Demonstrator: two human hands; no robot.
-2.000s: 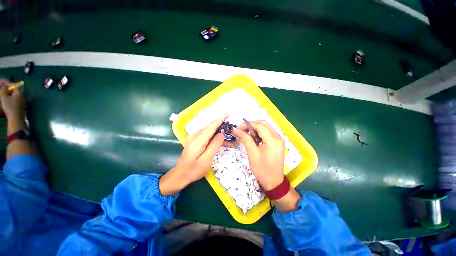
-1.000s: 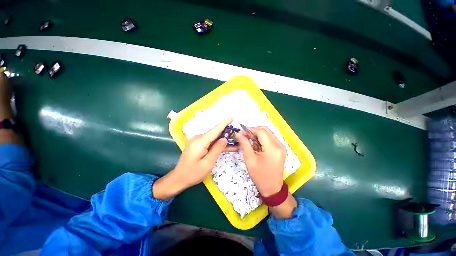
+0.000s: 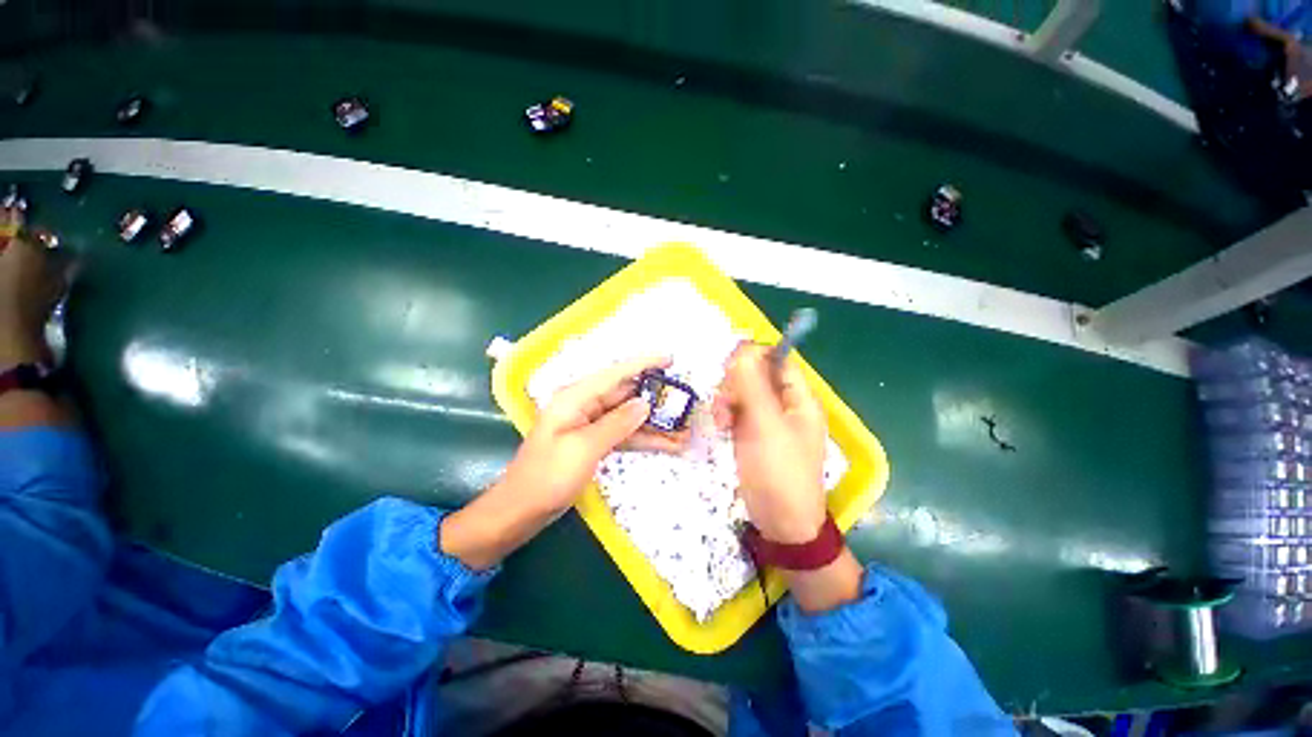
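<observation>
My left hand (image 3: 564,449) holds a small black electronic module (image 3: 666,403) by its left side, over the yellow tray (image 3: 673,631). The module's upper face shows a pale patch. My right hand (image 3: 777,439) is just right of the module, apart from it, and holds tweezers (image 3: 793,336) whose grey end sticks up past the fingers. The tweezers' tips are hidden or too blurred to tell. White small parts with dark marks (image 3: 669,526) are heaped in the tray below both hands.
A white rail (image 3: 432,192) runs behind the tray, with several modules on the green belt (image 3: 777,144) beyond it. Another person's hand (image 3: 26,295) is at far left. A wire spool (image 3: 1191,634) and clear blister trays (image 3: 1266,497) are at right. A dark scrap (image 3: 996,432) lies right of the tray.
My right hand has moved off the module, and the tweezers now point up. The module's pale face now shows. The view has shifted slightly.
</observation>
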